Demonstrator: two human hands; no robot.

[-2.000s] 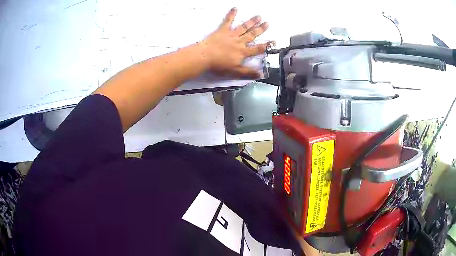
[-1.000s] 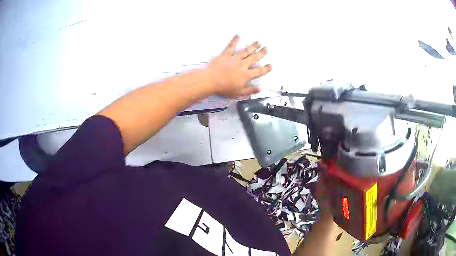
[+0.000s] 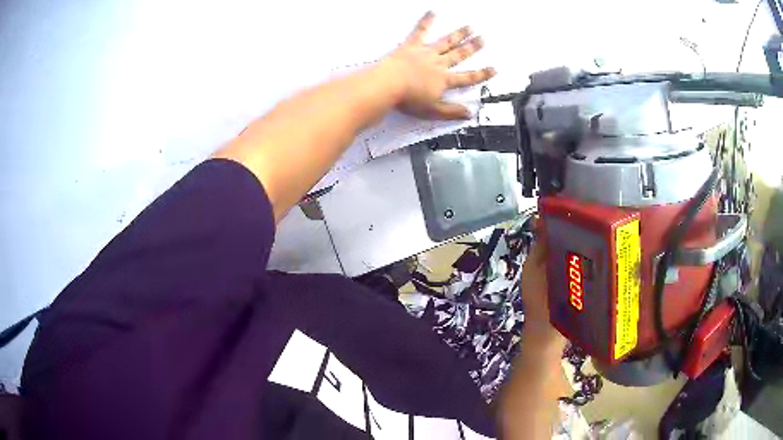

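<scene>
My left hand (image 3: 438, 73) lies flat with fingers spread on the white paper marker (image 3: 215, 77), just left of the cutting machine's upper front. The red and silver straight knife cutting machine (image 3: 631, 284) stands at the right, its red digits reading 4000. Its grey base plate (image 3: 468, 193) is at the table's near edge, beside the edge of the lay. My right forearm (image 3: 534, 378) comes up from the bottom edge behind the motor. My right hand is hidden by the motor, so its grip does not show. The blade cannot be made out.
The white table edge (image 3: 369, 245) runs in front of my body. Dark and white scraps (image 3: 481, 318) litter the floor below it. A black cord (image 3: 665, 284) loops over the motor. Dark and grey rods (image 3: 730, 83) project to the right from the machine's top.
The machine, which sat lower and farther right a second ago, now shows higher and larger. My left hand also shows higher and slightly right, still flat. The view has shifted and turned.
</scene>
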